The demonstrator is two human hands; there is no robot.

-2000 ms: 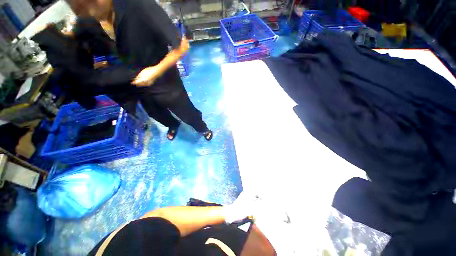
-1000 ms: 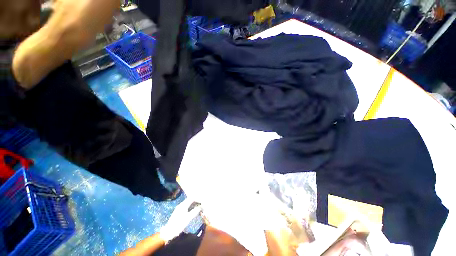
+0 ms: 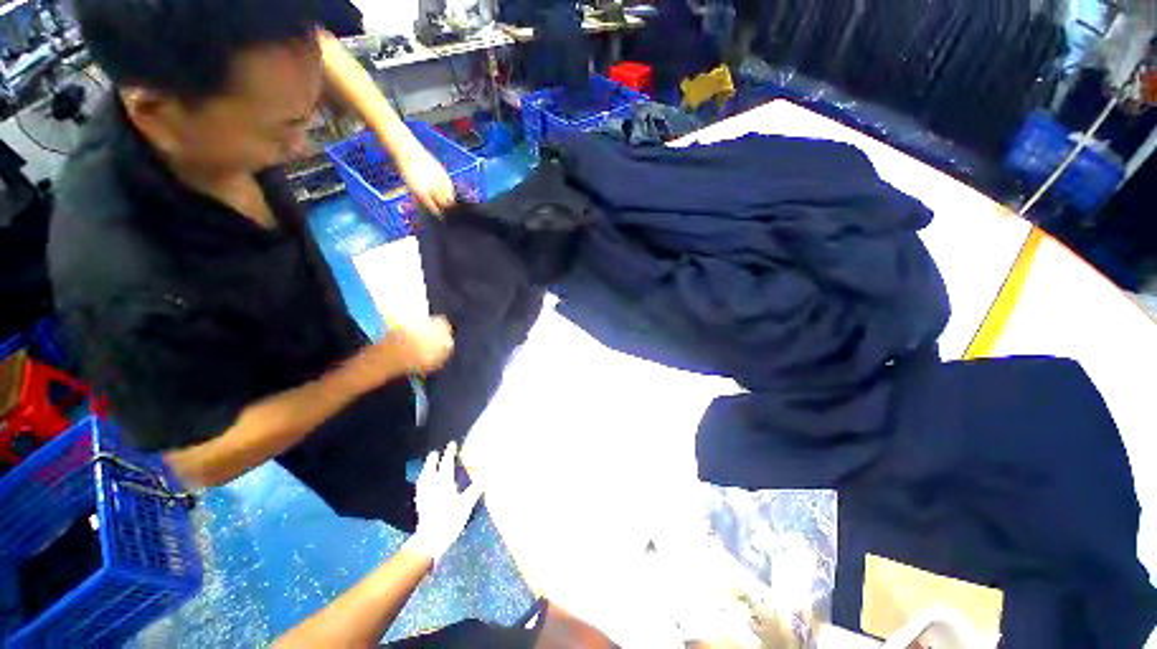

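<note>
My left hand (image 3: 442, 505), in a white glove, is raised at the table's near left edge with its fingers apart and empty. Its fingertips are just below a black garment (image 3: 476, 279); I cannot tell if they touch. A person (image 3: 190, 279) in black holds this garment over the table's left side with both hands. A loose pile of navy cloth (image 3: 774, 266) lies beside it, and a flatter navy piece (image 3: 1002, 469) lies at the right. My right hand is not in view; a bit of bare skin shows at the bottom edge, and I cannot tell what part it is.
The white table (image 3: 571, 431) has yellow tape (image 3: 1005, 298). A tan card (image 3: 933, 601) and clear plastic (image 3: 774, 545) lie near me. Blue crates stand on the floor, one at the lower left (image 3: 108, 545) and one behind the table (image 3: 393, 178). A red object (image 3: 38, 406) is at the left.
The view has swung right onto the table. The person has come up to the table's left side and lowered the black garment onto it. My left hand is raised towards it, fingers spread.
</note>
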